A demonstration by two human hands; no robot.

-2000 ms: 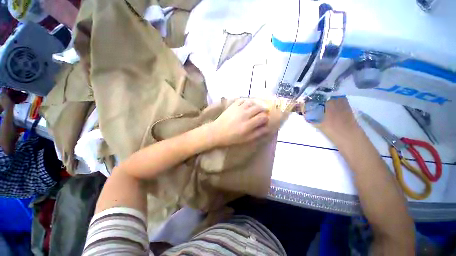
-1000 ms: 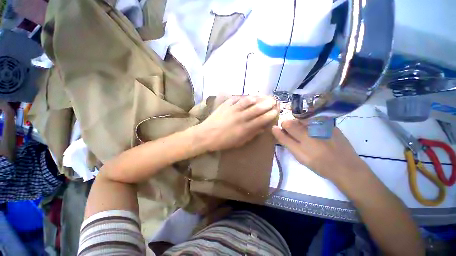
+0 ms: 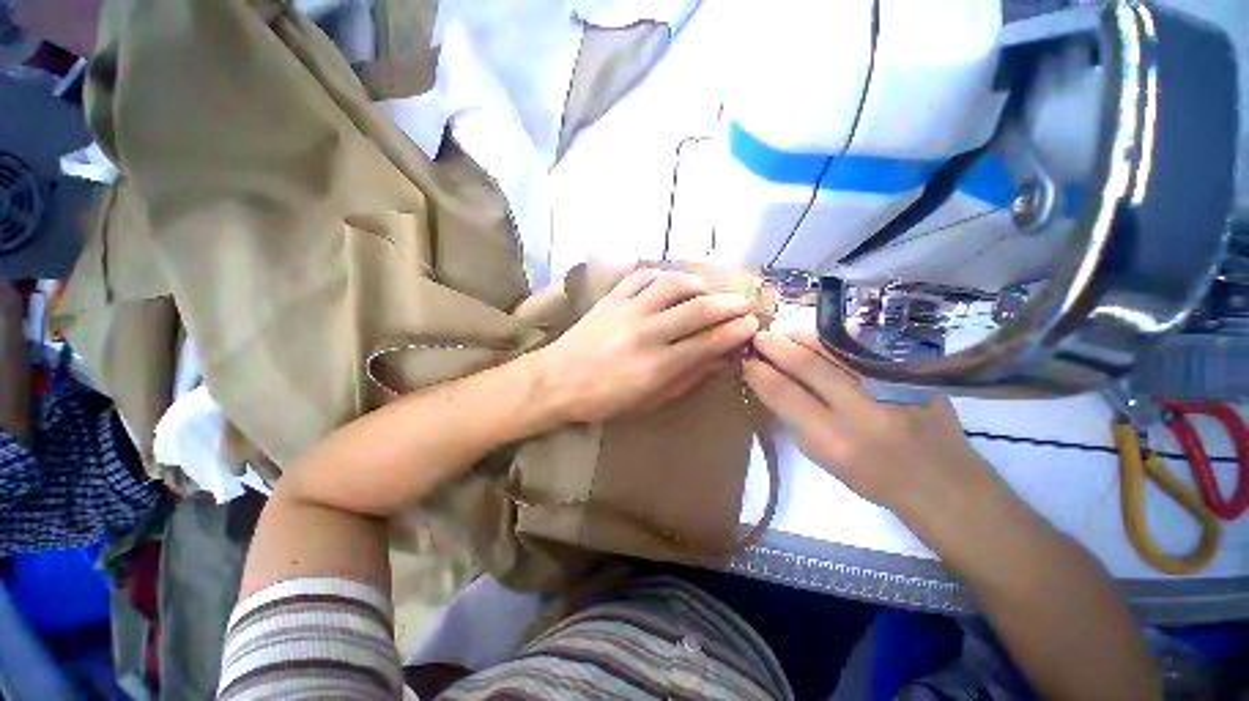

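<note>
Khaki cloth (image 3: 671, 459) lies on the white machine table and hangs over its front edge, with a larger heap to the left. My left hand (image 3: 655, 342) lies flat on the cloth, fingertips just left of the presser foot (image 3: 775, 290). My right hand (image 3: 856, 418) is right of the cloth, its fingertips at the cloth's edge just below the foot; whether they pinch it is hard to tell. A narrow khaki strip (image 3: 770, 479) curves down beside the panel. The white sewing machine (image 3: 904, 103) with a blue stripe stands above. The needle tip is not clearly visible.
Scissors (image 3: 1164, 493) with yellow and red handles lie at the right. A grey front edge with a scale (image 3: 877, 582) borders the table. White cloth (image 3: 199, 438) and a grey vented box (image 3: 34, 178) are at left, with a person in checked clothing (image 3: 76, 466).
My right hand has come from behind the machine head to the cloth's edge near the foot. My left hand has shifted slightly. The machine head looks larger and covers part of the scissors.
</note>
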